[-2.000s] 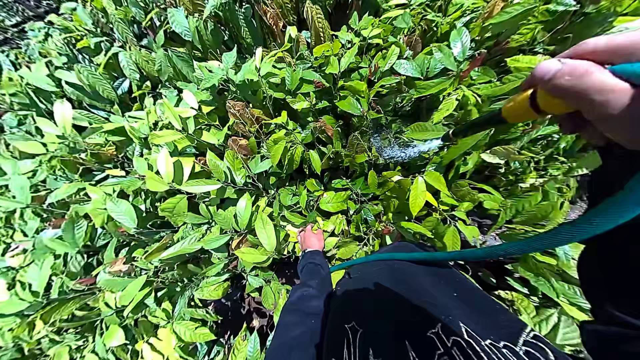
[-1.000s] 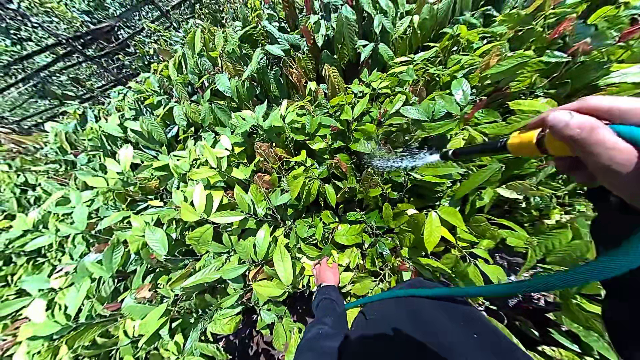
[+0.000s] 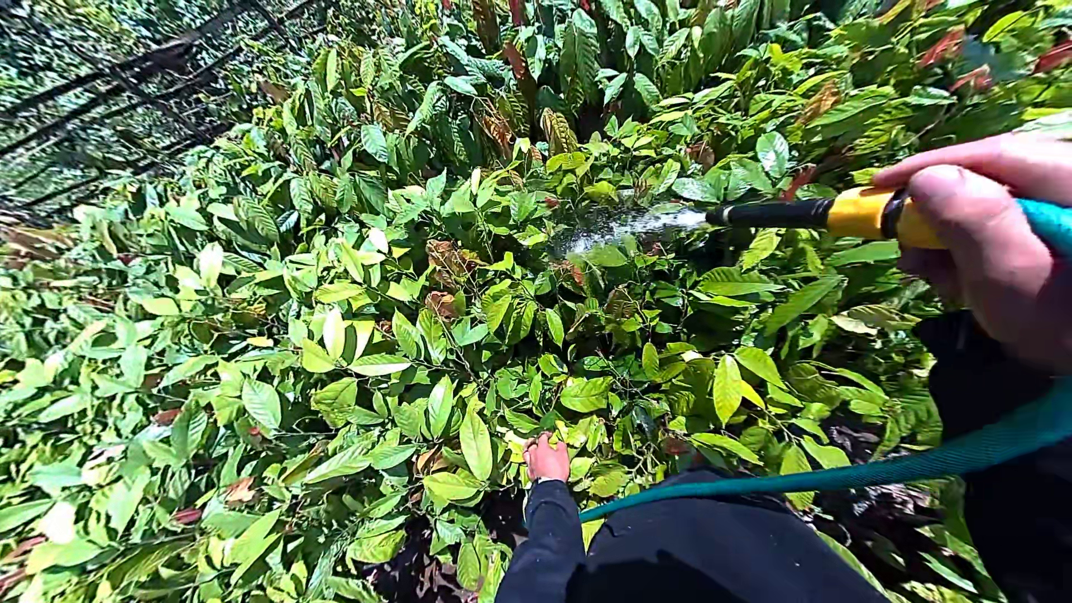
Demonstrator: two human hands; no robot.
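Observation:
At the right, my right hand [image 3: 997, 226] is closed around the yellow and black hose nozzle [image 3: 854, 214], which points left. A white spray of water [image 3: 641, 228] leaves its tip and falls on the leafy green plants [image 3: 502, 310]. The green hose [image 3: 804, 481] runs from the right edge across my dark clothing toward my left sleeve. Low in the middle, my left hand [image 3: 547, 459] is among the leaves, its fingers bent near a yellow-green leaf. Leaves and the small view hide whether it grips anything.
Dense plants with broad green leaves and some brown, dry ones [image 3: 444, 303] surround both hands. Dark crossing poles or shadow bands [image 3: 126, 75] show at the upper left. Dark ground with leaf litter [image 3: 419, 561] shows below, near my left sleeve.
The view has shifted, bringing the dark bands at the upper left into sight. The nozzle, tilted down to the left two seconds ago, now lies almost level and still sprays.

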